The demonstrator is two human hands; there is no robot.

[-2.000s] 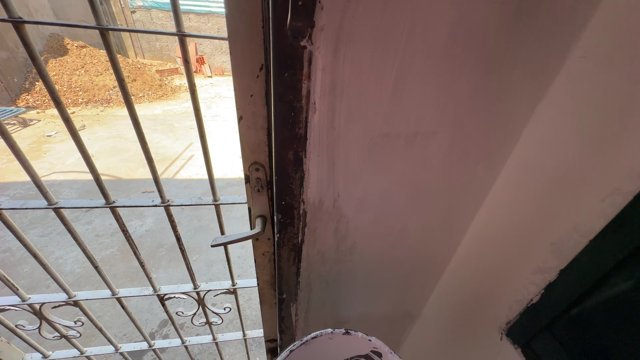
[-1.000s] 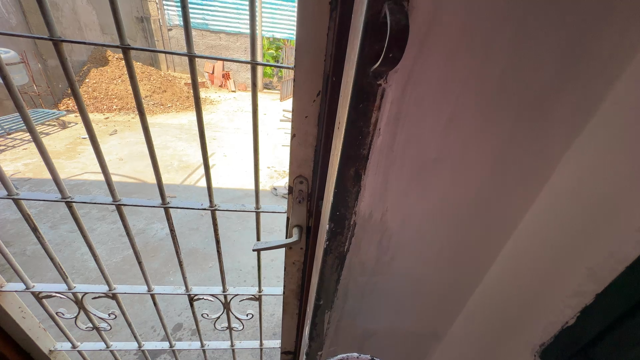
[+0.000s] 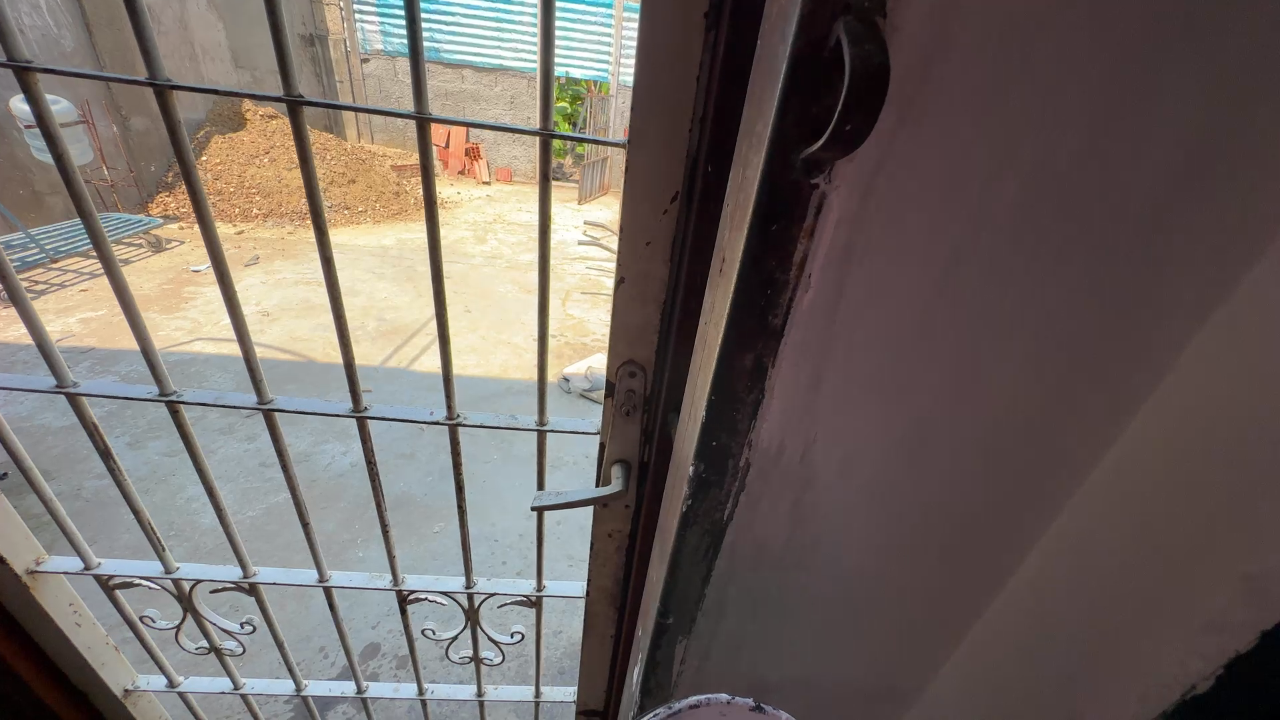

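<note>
Neither my left hand nor my right hand shows in the head view. A barred metal gate (image 3: 450, 418) fills the left half, with scrollwork between its lower crossbars. Its lever handle (image 3: 580, 497) points left below a keyhole plate (image 3: 629, 395). Right of the gate runs a dark door frame (image 3: 730, 440) with a light metal edge, and a curved dark handle (image 3: 860, 95) is fixed near its top. At the bottom edge shows only the paint-marked rim of a round object (image 3: 715, 705), perhaps a bucket.
A pinkish wall (image 3: 980, 350) takes up the right side. Through the bars lie a concrete yard (image 3: 400, 290), a soil heap (image 3: 290, 170), red hollow bricks (image 3: 460, 152), a blue slatted cart (image 3: 85, 238) and a white container (image 3: 50, 130). Corrugated sheeting (image 3: 490, 35) tops the back wall.
The view has shifted left, bringing more of the yard and the curved handle into sight. The round rim at the bottom shows less than two seconds ago.
</note>
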